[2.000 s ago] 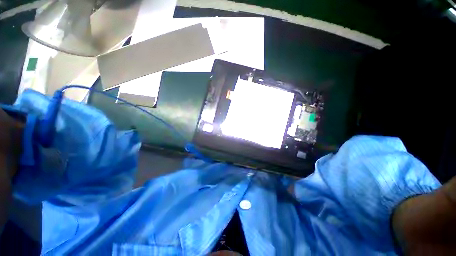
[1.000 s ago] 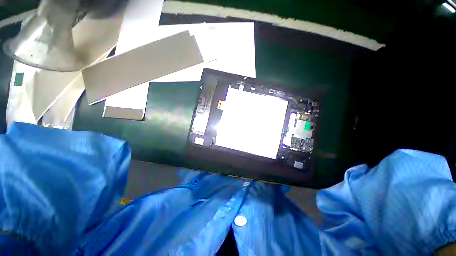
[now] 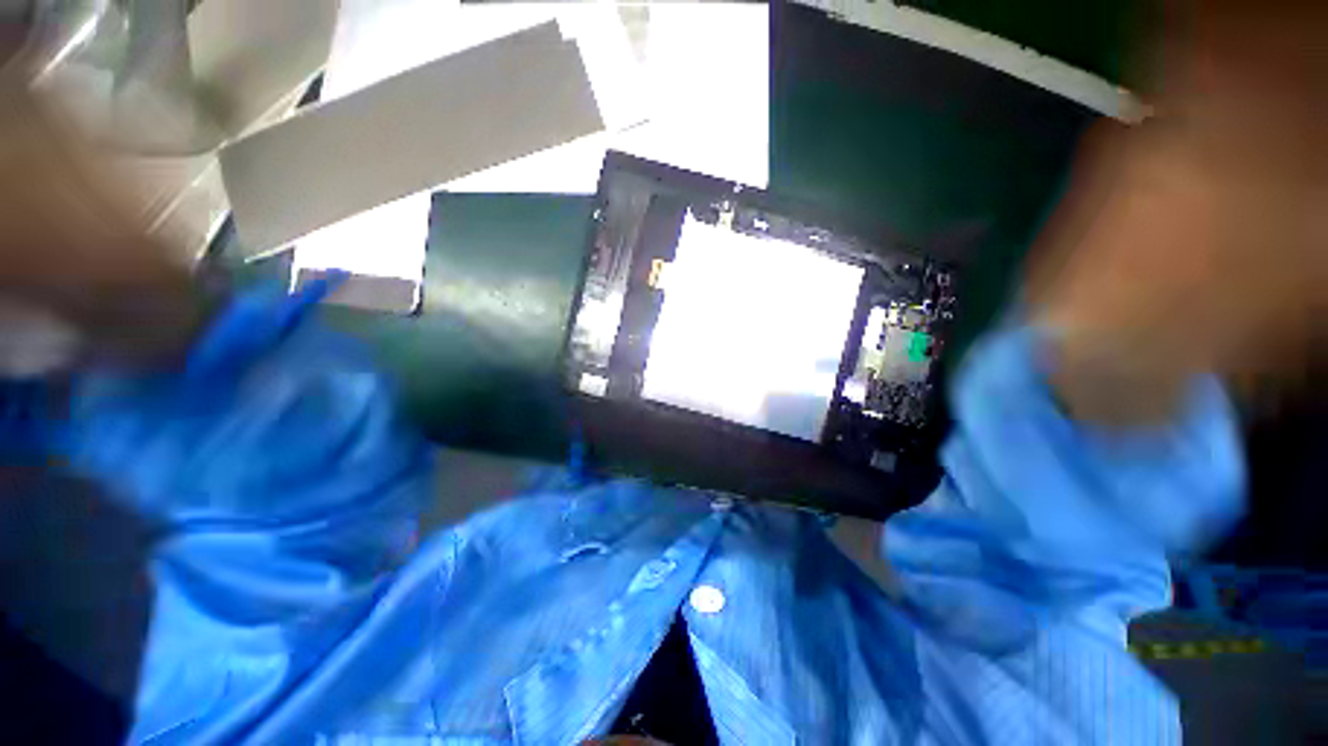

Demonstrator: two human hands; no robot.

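Observation:
An open-backed tablet unit (image 3: 619, 391) lies on the dark green mat, slightly tilted, with a bright silver-white battery (image 3: 750, 324) in its middle. A circuit board (image 3: 906, 357) with a green spot sits at its right end. My left hand (image 3: 88, 241) is raised at the left edge, large and blurred. My right hand (image 3: 1187, 233) is raised at the right, also blurred. Neither hand touches the tablet. The fingers of both hands are too blurred to tell their shape or whether they hold anything.
A grey adhesive sheet (image 3: 415, 139) lies slantwise over white backing sheets (image 3: 706, 95) at the upper left. Crinkled clear plastic (image 3: 190, 204) is beside them. The pale edge of the conveyor (image 3: 1005, 59) curves across the top. The far right is dark.
Both hands have come up into view at the left and right, with the blue sleeves raised. The clear cone at upper left is now mostly hidden or blurred. The tablet still lies on the mat.

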